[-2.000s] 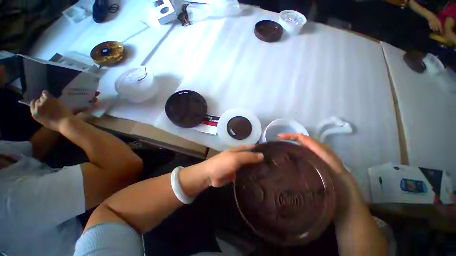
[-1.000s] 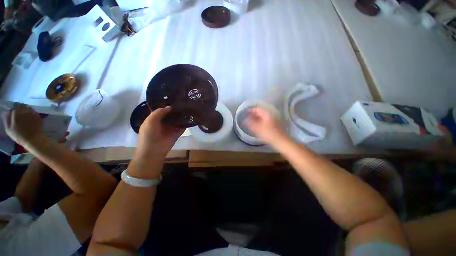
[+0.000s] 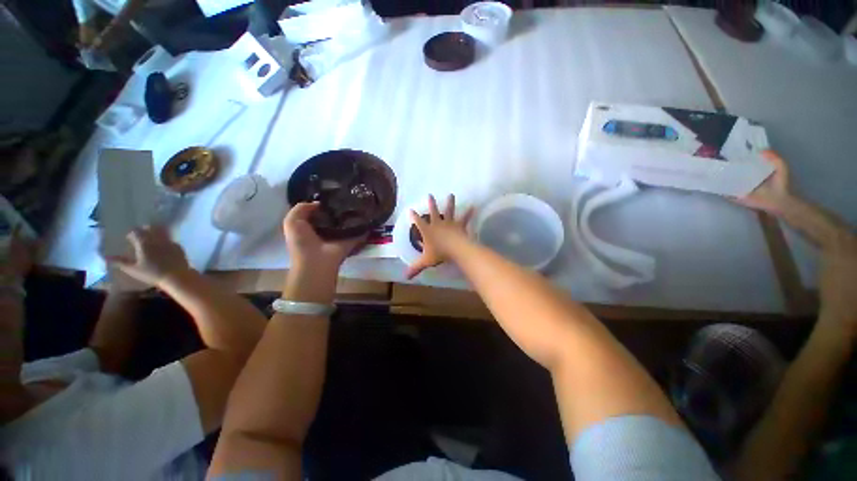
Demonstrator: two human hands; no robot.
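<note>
My left hand (image 3: 315, 242) holds a dark brown round base (image 3: 350, 191) by its near rim, its open side with molded parts showing. My right hand (image 3: 438, 237) is spread, fingers apart, over a white round top (image 3: 406, 242) with a brown centre disc; its fingers cover much of it. Whether they touch it cannot be told. A white open drum (image 3: 520, 234) stands just right of it. A red and white printed card (image 3: 380, 246) shows partly beside the base.
A curved white strip (image 3: 601, 240) lies right of the drum. A person's hand at right holds a white retail box (image 3: 673, 148). A neighbour at left handles a white card (image 3: 128, 195). A translucent shell (image 3: 246, 204), yellow-amber part (image 3: 191, 170) and brown cover (image 3: 449, 51) are on the table.
My right hand has moved left from the drum to the white top. My left hand still holds the base, now slightly lower. The retail box has been lifted by a person at right.
</note>
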